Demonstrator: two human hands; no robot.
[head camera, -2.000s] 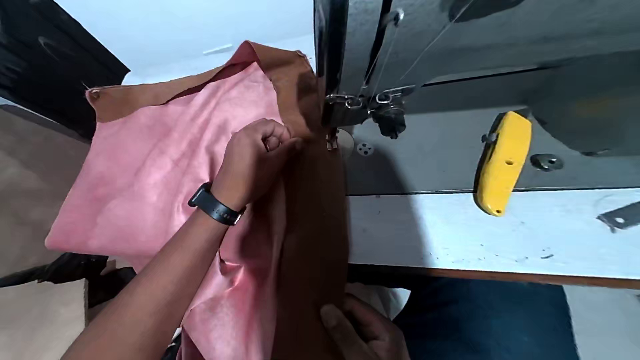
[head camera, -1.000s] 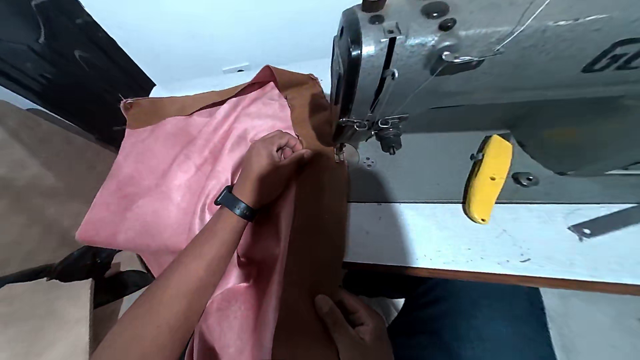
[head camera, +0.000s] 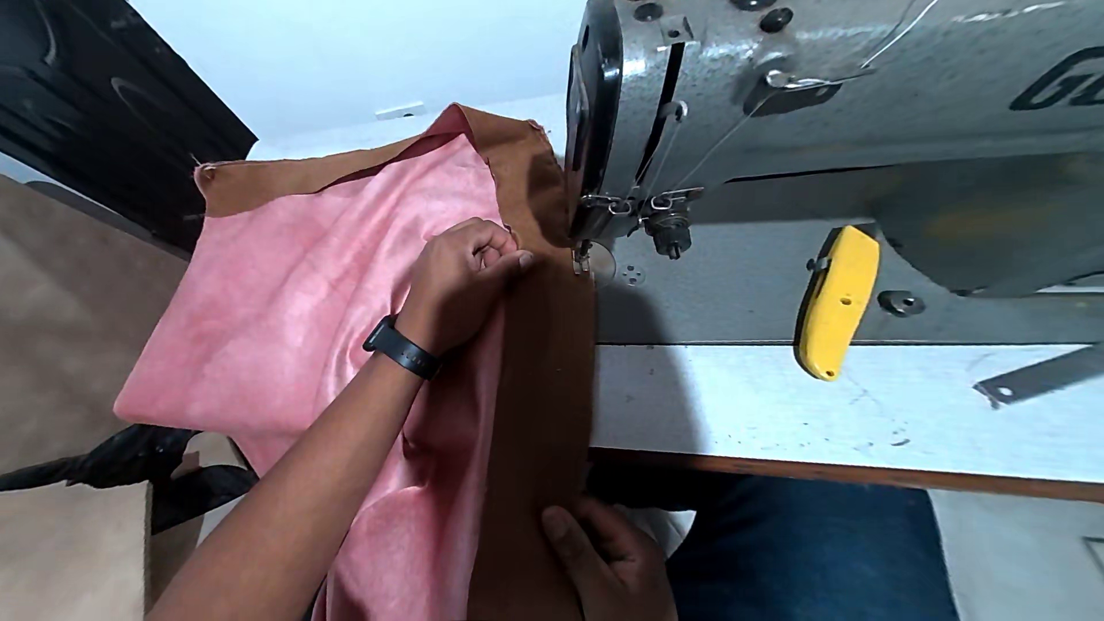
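Note:
Pink fabric (head camera: 285, 302) with a brown fabric border (head camera: 543, 371) lies left of and partly under the presser foot (head camera: 581, 259) of a grey industrial sewing machine (head camera: 716, 69). My left hand (head camera: 470, 280), with a black watch on its wrist, pinches the cloth where pink meets brown, just left of the foot. Lower down, my right hand (head camera: 608, 556) holds the outer edge of the brown border, thumb on top and fingers partly hidden below. The border's right edge runs from the foot down past the table's front edge.
A yellow utility knife (head camera: 841, 302) lies across the machine bed and white tabletop (head camera: 742, 405). A flat metal strip (head camera: 1044, 375) rests at the right. Cardboard (head camera: 73, 543) and black plastic are at lower left, and a black panel (head camera: 112, 112) stands at upper left.
The view has shifted, showing more of the machine head. Both hands keep about the same hold on the fabric.

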